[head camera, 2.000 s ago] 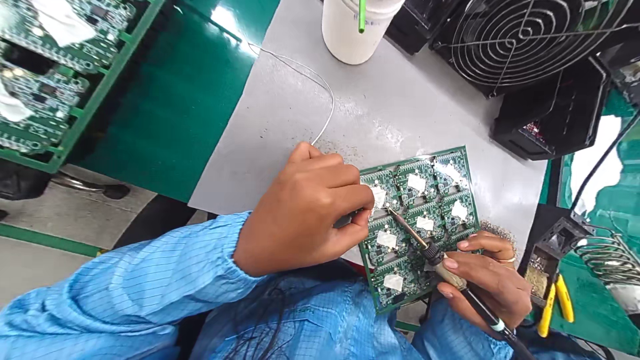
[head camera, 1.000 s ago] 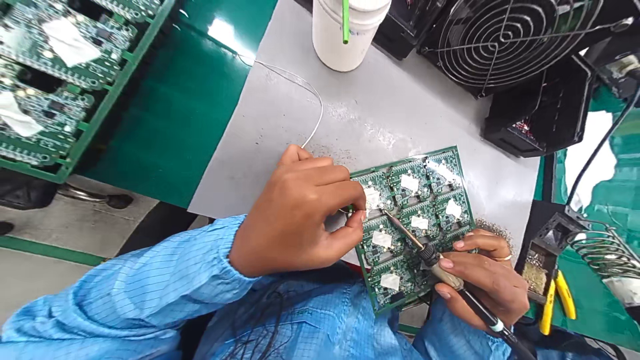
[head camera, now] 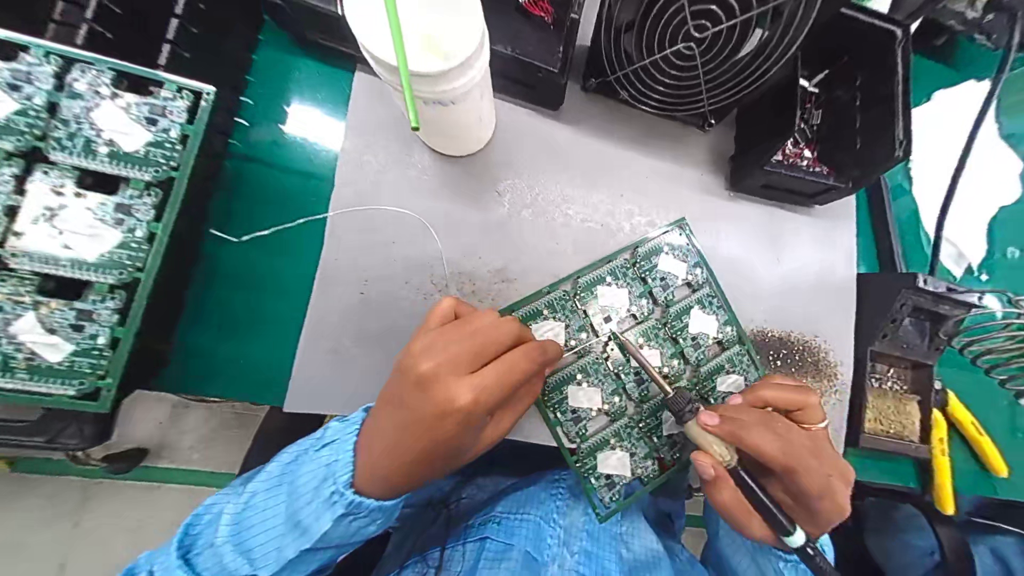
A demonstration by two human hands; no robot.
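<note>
My left hand (head camera: pixel 468 392) pinches a thin solder wire (head camera: pixel 588 346); its far part curves away over the grey mat. My right hand (head camera: pixel 772 460) holds a soldering iron (head camera: pixel 704 440) like a pen, its tip pointing at the upper middle of a green panel of circuit boards (head camera: pixel 588 444). The wire's end and the iron's tip come together there; whether they touch cannot be told. White patches sit on the panel's several boards. The panel lies tilted at the mat's near edge, its left corner partly behind my left fingers.
On the grey mat (head camera: pixel 384 320) stand a white tub (head camera: pixel 460 120) with a green stick (head camera: pixel 402 64), a fan (head camera: pixel 696 48) and a black bin (head camera: pixel 824 120). Solder debris lies beside the panel. At right are an iron stand (head camera: pixel 892 360) and yellow-handled pliers (head camera: pixel 942 456); another board panel (head camera: pixel 152 272) is at left.
The panel has shifted and turned relative to the mat, and the iron's tip is now on a different spot, farther from the panel's left corner. Both hands keep their holds.
</note>
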